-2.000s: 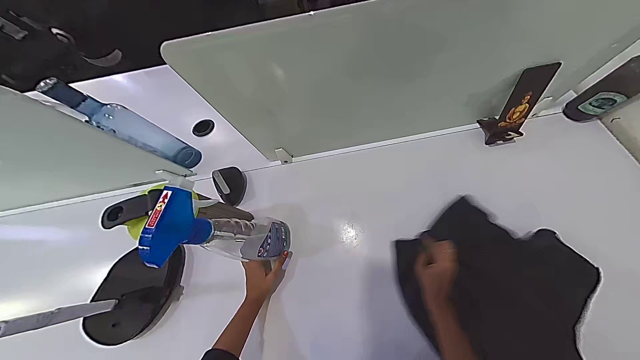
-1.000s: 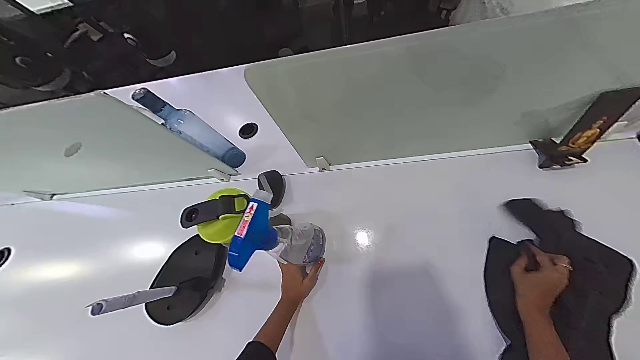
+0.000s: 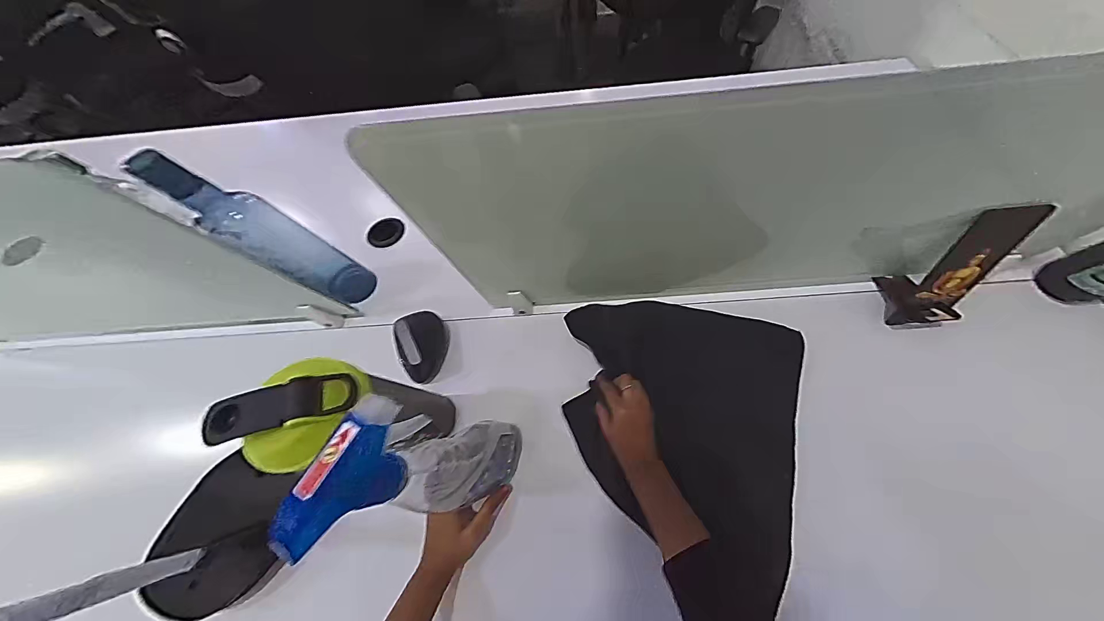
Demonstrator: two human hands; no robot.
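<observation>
A clear plastic spray bottle (image 3: 461, 466) with a blue trigger head stands on the white desk, left of the middle. My left hand (image 3: 461, 530) touches the lower part of this bottle; whether its fingers grip it cannot be made out. To the right, a black cloth (image 3: 724, 414) lies spread over the desk, reaching up to the glass partition. My right hand (image 3: 628, 423) rests on the cloth's left part, with its fingers bent on a fold at the edge. Beside the spray head is a bottle with a lime-green lid (image 3: 289, 444) and a dark carry loop.
A black computer mouse (image 3: 422, 347) lies near the partition. A black oval base (image 3: 211, 535) with a metal stem is at lower left. Behind the frosted glass partition (image 3: 647, 190) lies a blue bottle (image 3: 259, 233). A dark stand with a picture (image 3: 966, 267) stands at right.
My right hand has moved left with the black cloth since one second ago, toward the spray bottle. My left hand stays by the spray bottle. The view has shifted.
</observation>
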